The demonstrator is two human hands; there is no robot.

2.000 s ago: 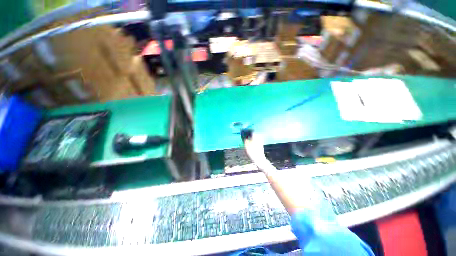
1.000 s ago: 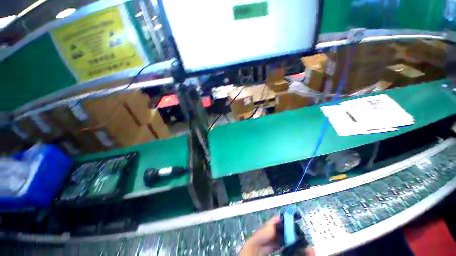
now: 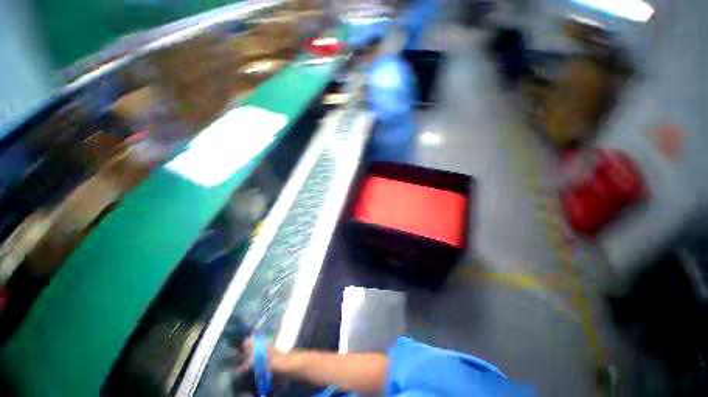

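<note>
A bare forearm in a light blue sleeve reaches in from the bottom right, and I take it for my right arm. My right hand (image 3: pixel 268 358) is at its left end, over the near end of the conveyor (image 3: pixel 310 260) with green boards. A blue band (image 3: pixel 262 367) shows at this hand. The fingers are blurred, so I cannot tell if they hold anything. I cannot make out my left hand.
A long green bench (image 3: pixel 101 267) with white paper (image 3: pixel 229 146) runs left of the conveyor. A black box, red inside (image 3: pixel 411 209), stands on the floor to the right. A person in light blue (image 3: pixel 392 97) is farther along. A red object (image 3: pixel 602 190) lies right.
The view has swung right along the conveyor, bringing the floor box and the person into sight. The scanner and monitor have left the picture. The forearm now stretches leftward across the bottom.
</note>
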